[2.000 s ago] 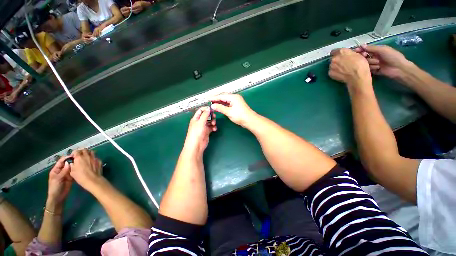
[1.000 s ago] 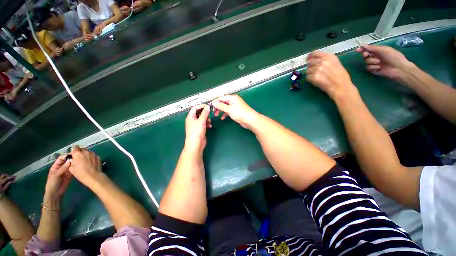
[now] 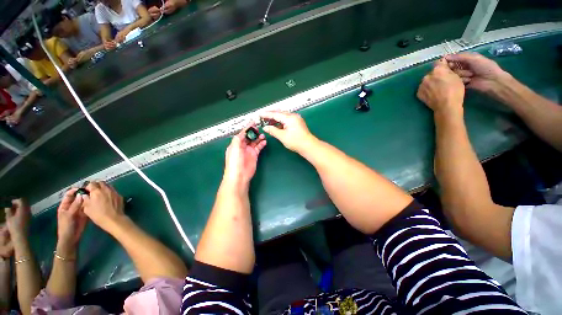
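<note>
My left hand (image 3: 243,155) holds a small black housing (image 3: 251,133) with a greenish centre, its open face turned up, over the near side of the pale rail. My right hand (image 3: 288,130) is just to the right, a little apart from the housing. Its thumb and fingers pinch a small dark part (image 3: 273,123), too small to identify. A black subassembly with a white spot (image 3: 363,98) lies on the green bench to the right, against the rail.
The pale edge rail (image 3: 320,93) separates bench and green conveyor belt (image 3: 185,117). Black units (image 3: 231,95) and a clear part (image 3: 291,83) lie on the belt. A white cable (image 3: 111,144) hangs at left. Neighbours' hands work on both sides. A clear bag (image 3: 505,48) lies far right.
My hands have moved slightly apart, and the housing's open face now shows. Belt pieces have shifted left. The white-spotted subassembly has been moved left to the rail; the right neighbour's hands are together again.
</note>
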